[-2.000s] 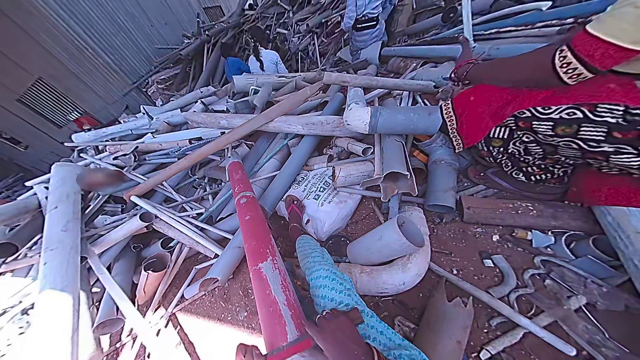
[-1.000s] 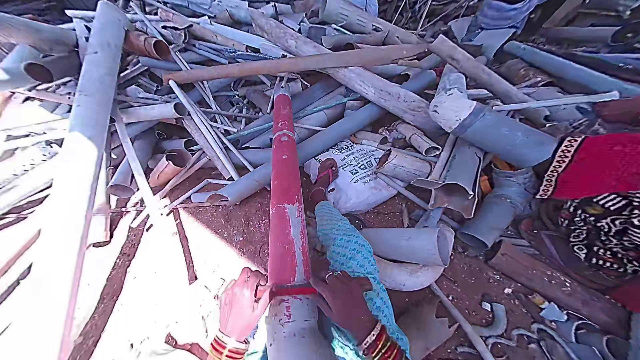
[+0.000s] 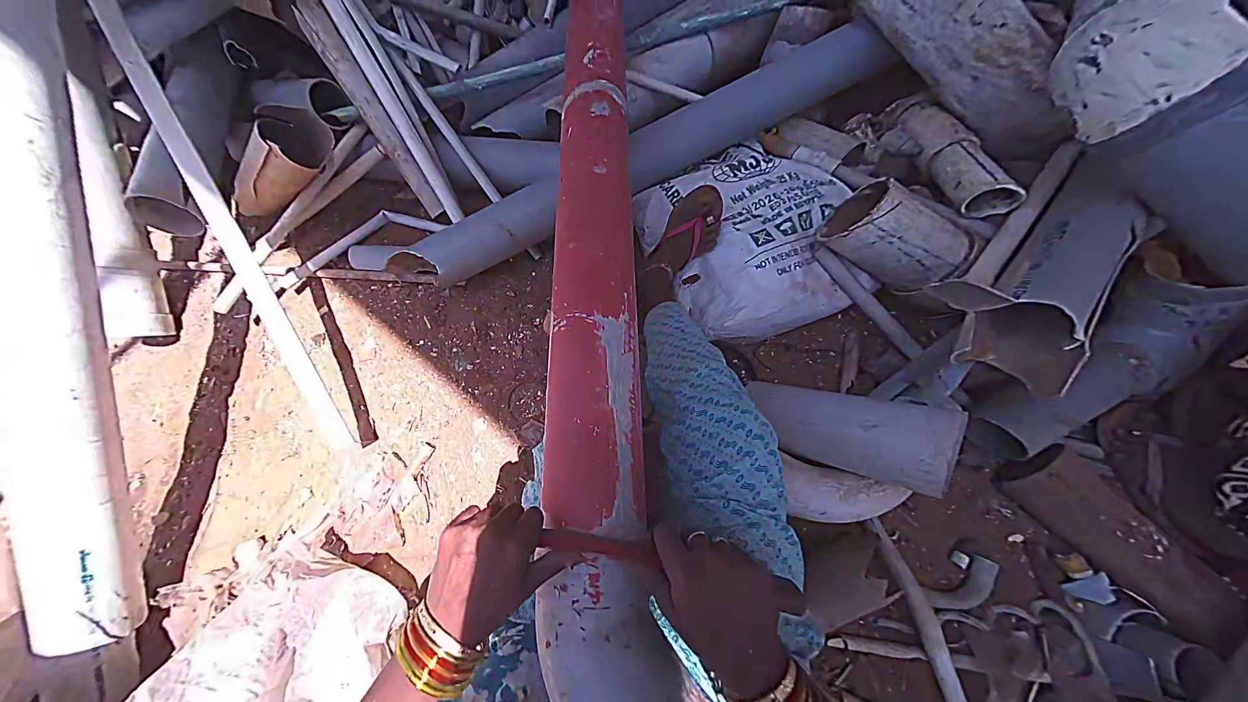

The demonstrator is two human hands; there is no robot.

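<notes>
A long pipe, painted red [image 3: 592, 390] with bare grey patches, runs from the top edge down toward me. Its near part is grey [image 3: 597, 634]. Across the pipe, where red meets grey, lies a narrow reddish strip [image 3: 597, 544], possibly a blade. My left hand [image 3: 487, 561] grips its left end, thumb against the pipe. At the right end is my right hand [image 3: 717, 604], in shadow, its fingers curled down over the strip; their exact hold is partly hidden. My leg in blue patterned cloth [image 3: 717, 429] extends beside the pipe, the sandalled foot [image 3: 690, 229] at a printed white sack [image 3: 760, 239].
Cut grey pipes [image 3: 858, 434] and broken pipe pieces [image 3: 1053, 283] crowd the right side. A long pale pipe [image 3: 58, 341] stands along the left edge near a thin white pipe [image 3: 224, 224]. Crumpled plastic [image 3: 292, 614] lies at lower left. More pipes are heaped ahead.
The view has tilted down closer to the pipe. The left hand, barely visible at the bottom edge two seconds ago, now shows at the strip. The other person's red sleeve has left view.
</notes>
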